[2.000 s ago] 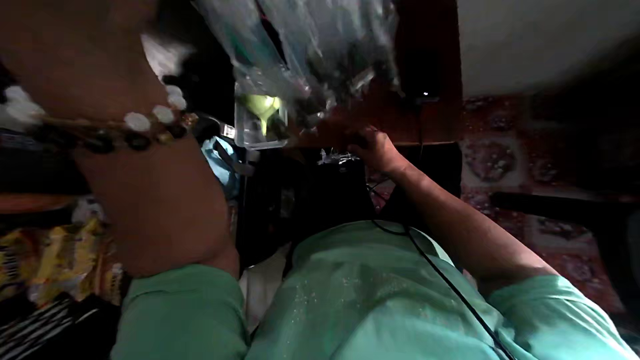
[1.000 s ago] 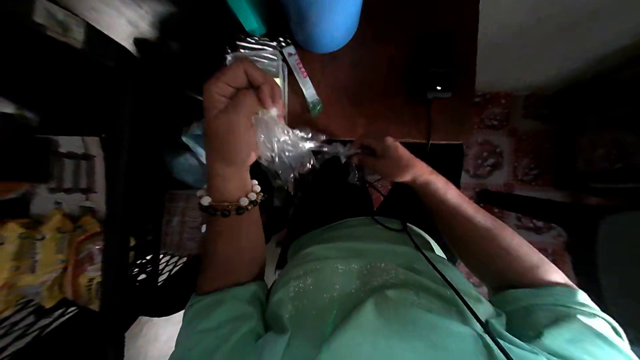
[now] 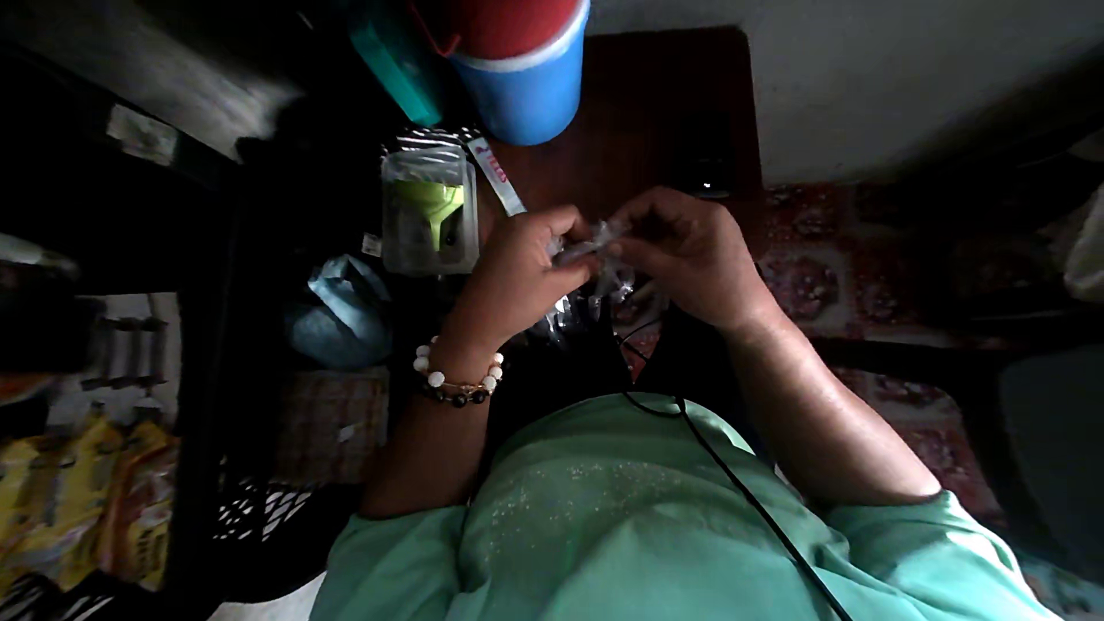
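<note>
Clear plastic bags (image 3: 561,319) hang in a gathered bunch between my two hands, above my lap. My left hand (image 3: 530,272), with beaded bracelets at the wrist, pinches the gathered plastic between thumb and fingers. Close on its right, my right hand (image 3: 686,250) grips the twisted end of the same plastic with its fingertips. What the bags contain cannot be made out. Behind my left hand stands a clear plastic container (image 3: 398,237) holding a lime-green funnel (image 3: 431,203).
A blue bucket (image 3: 528,95) with a red vessel (image 3: 509,26) in it stands on the dark wooden table (image 3: 638,112), beside a green container (image 3: 397,69). A printed strip (image 3: 496,175) lies nearby. Left are a light-blue plastic bag (image 3: 345,310) and yellow packets (image 3: 86,492). A black cable (image 3: 759,500) crosses my shirt.
My left hand has come down from high in view and now meets my right hand at the plastic. The bags, raised over the table two seconds ago, now hang above my lap.
</note>
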